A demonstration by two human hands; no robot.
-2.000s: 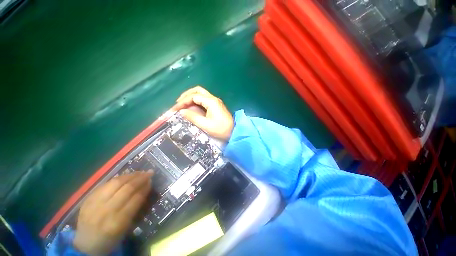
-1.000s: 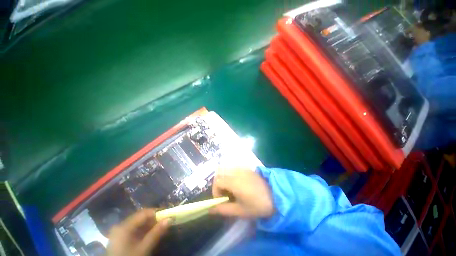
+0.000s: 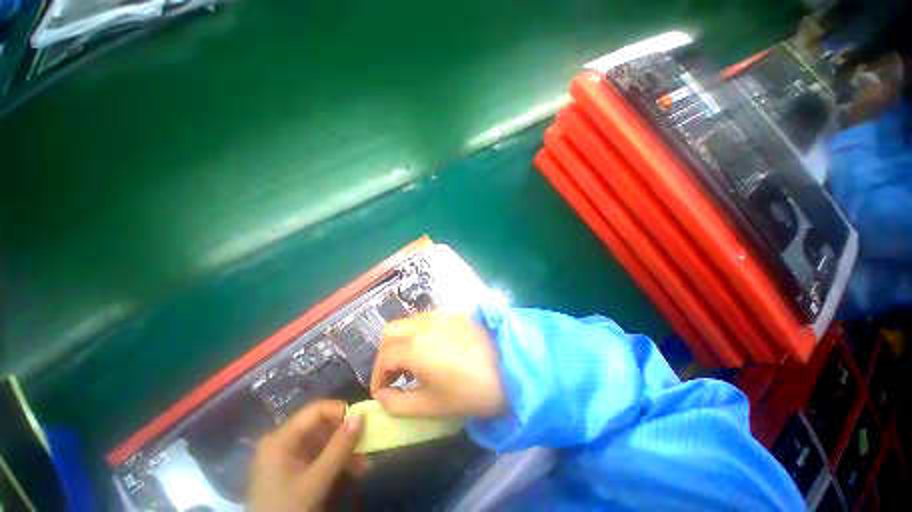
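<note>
An open laptop base (image 3: 310, 372) lies in a red carrier tray (image 3: 270, 345) on the green bench, its dark internals facing up. My left hand (image 3: 305, 455) pinches the left end of a pale-yellow backing sheet (image 3: 405, 430) above the chassis. My right hand (image 3: 440, 368) is over the board at the sheet's upper edge, thumb and fingertips pinched together. A small whitish spot shows at the right fingertips; I cannot tell if it is a piece or glare. The hands and sheet hide the middle of the base.
A stack of red trays (image 3: 665, 240) stands at the right with an open laptop (image 3: 750, 185) on top. Another person's blue sleeve (image 3: 875, 200) and hand are beyond it. A blue bin rim (image 3: 72, 470) is at lower left, and white sheets (image 3: 100, 18) lie at upper left.
My left hand has gone from resting on the chassis to holding the sheet. My right hand has left the tray's far corner, then moved from the sheet's right end to its upper edge.
</note>
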